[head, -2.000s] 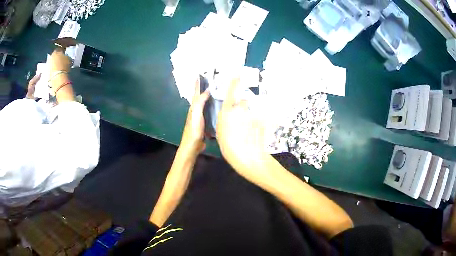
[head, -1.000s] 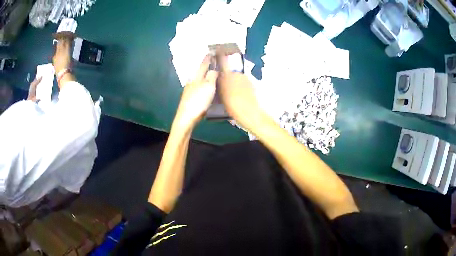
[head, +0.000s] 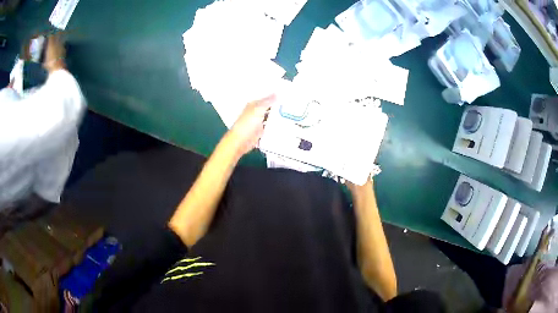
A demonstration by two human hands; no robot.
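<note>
A white retail box [head: 342, 143] with a round device picture and a small dark mark lies face up in front of me, above the accessory heap. My left hand [head: 252, 125] holds its left end, fingers at the edge. My right hand [head: 361, 183] is at its lower right edge, mostly hidden under the box. Two fanned piles of white leaflets, a left pile [head: 229, 55] and a right pile [head: 342, 64], lie beyond the box. The small accessories [head: 333, 177] show only at the box's edges.
Clear blister trays [head: 468, 67] lie in a loose heap at the far right. Rows of white retail boxes [head: 486, 134] stand at the right. A neighbour in white [head: 37, 134] works at the left. Another person's arm [head: 538, 263] shows at the lower right.
The box, earlier upright between my hands with its brown flap showing, now lies face up and further right. My right hand has moved right and under it. The view has shifted.
</note>
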